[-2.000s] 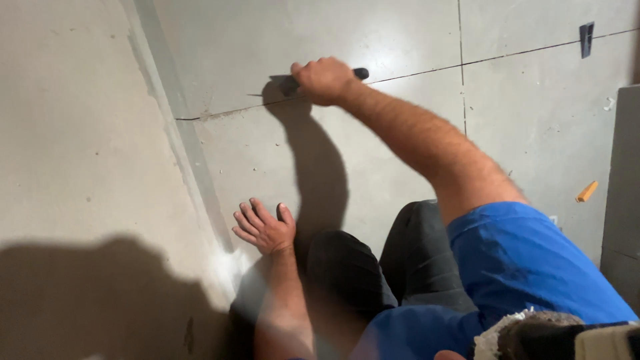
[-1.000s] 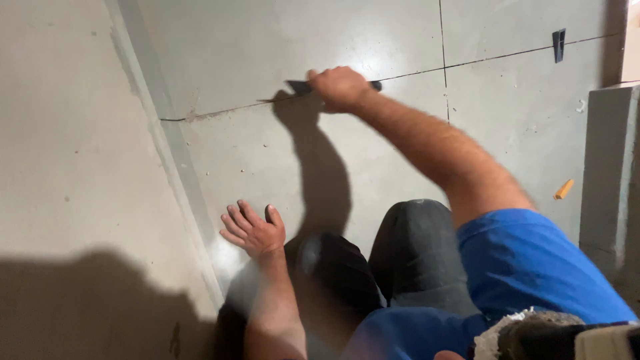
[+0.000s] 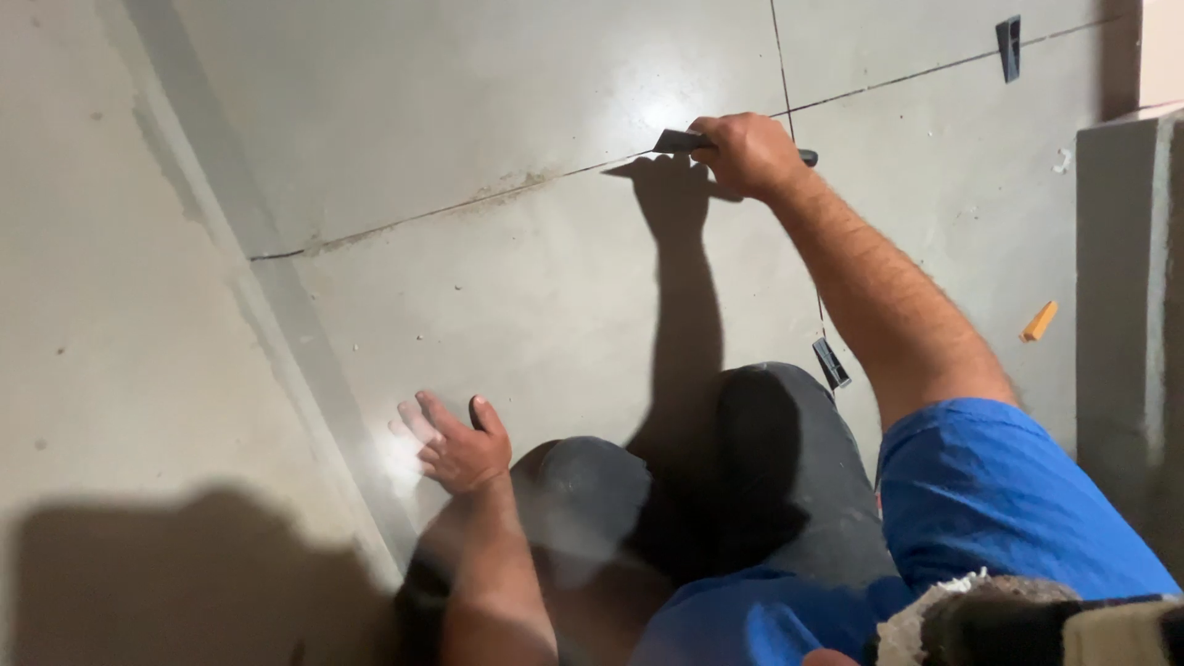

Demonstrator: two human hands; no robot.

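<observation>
My right hand [image 3: 751, 155] is closed around a dark-handled scraper or putty knife [image 3: 681, 141], whose blade points left and rests at or just over the joint line [image 3: 601, 166] between large grey floor tiles. The handle's end sticks out to the right of my fist. Light brown dust or residue [image 3: 518, 188] lies along the joint left of the blade. My left hand [image 3: 462, 444] holds nothing; its fingers are spread above the floor near my knee, by the wall's base.
A pale wall [image 3: 139, 351] stands at the left. Dark plastic wedges [image 3: 1009, 49] sit on joints at the upper right and beside my right knee. A yellow wedge [image 3: 1040, 322] lies at the right, near a grey raised block [image 3: 1115, 296].
My right hand and the scraper have moved right along the joint, towards the crossing of the joints. A dark wedge beside my right knee now shows. My left hand remains spread.
</observation>
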